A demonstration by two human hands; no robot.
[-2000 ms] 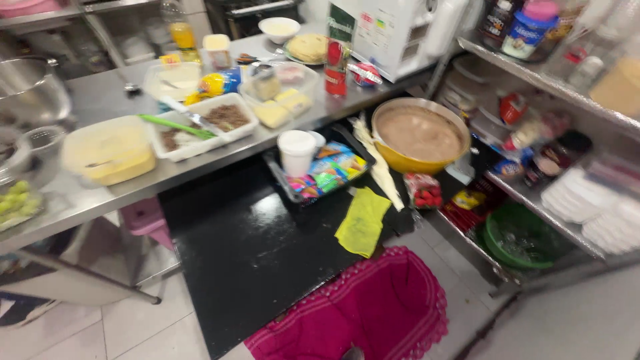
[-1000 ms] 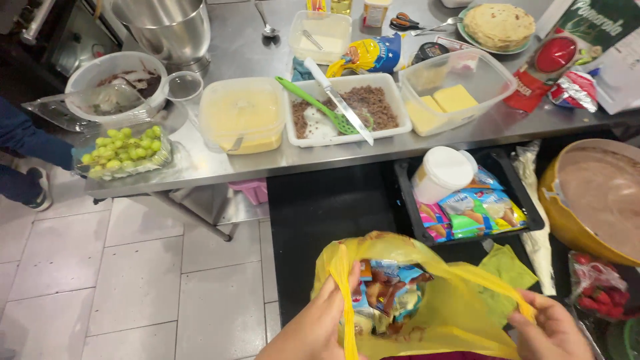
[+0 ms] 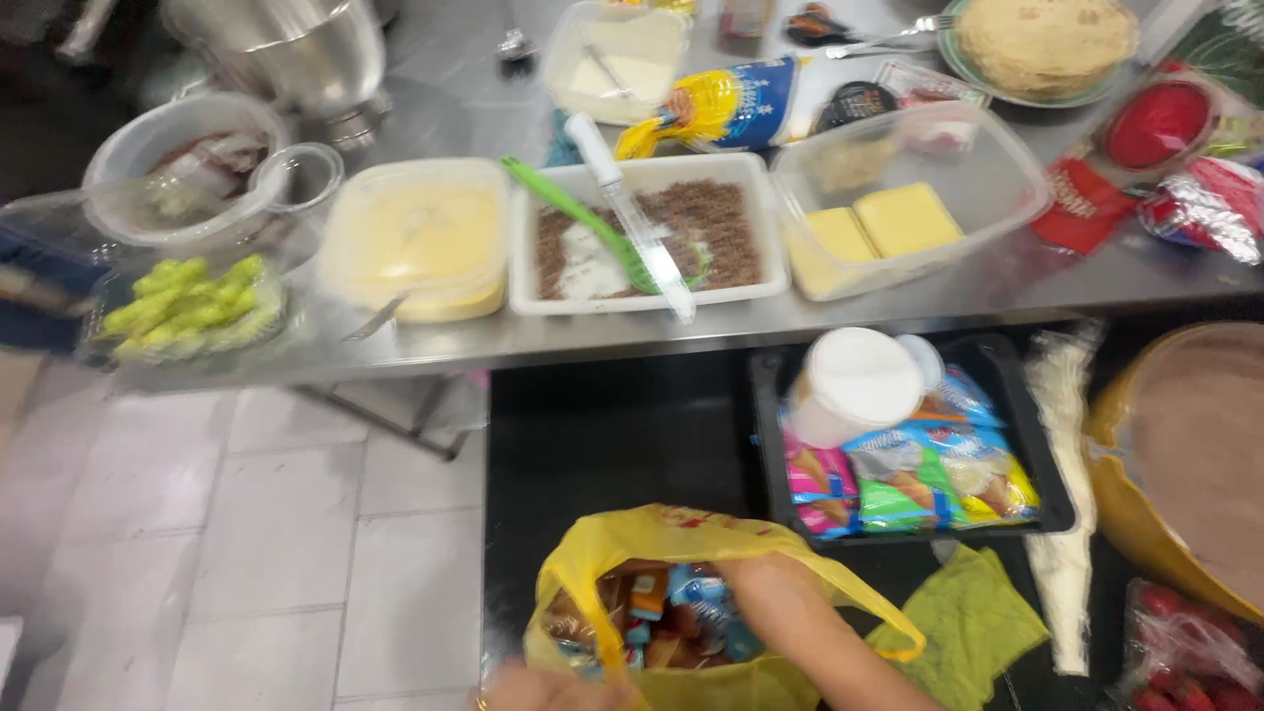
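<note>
A yellow plastic bag (image 3: 681, 528) stands with its mouth spread at the bottom middle, on the black surface. Small wrapped packets (image 3: 681, 607) show inside it. My right hand (image 3: 765, 583) reaches through the bag's mouth from the right; its fingers are hidden by the bag and its contents. Blurred at the bottom edge, my left hand (image 3: 553, 686) is at the bag's near left side, by a yellow handle; its grip is unclear. Right of the bag lies a yellow-green cloth (image 3: 973, 627). Behind the bag is a black tray (image 3: 1057, 494) with colourful packets (image 3: 904, 474) and a white tub (image 3: 859, 385).
On the steel counter (image 3: 444, 346) stand grapes (image 3: 188, 301), a lidded yellow container (image 3: 415, 237), a white tray (image 3: 523, 286) with crumbs, a green utensil and a knife, and a box of yellow blocks (image 3: 908, 222). A piping bag (image 3: 1062, 513) and a yellow bowl (image 3: 1116, 474) are at right.
My right hand has moved from the bag's right handle into its mouth. The right handle now hangs loose beside my forearm. The left hand is lower in view than a second ago.
</note>
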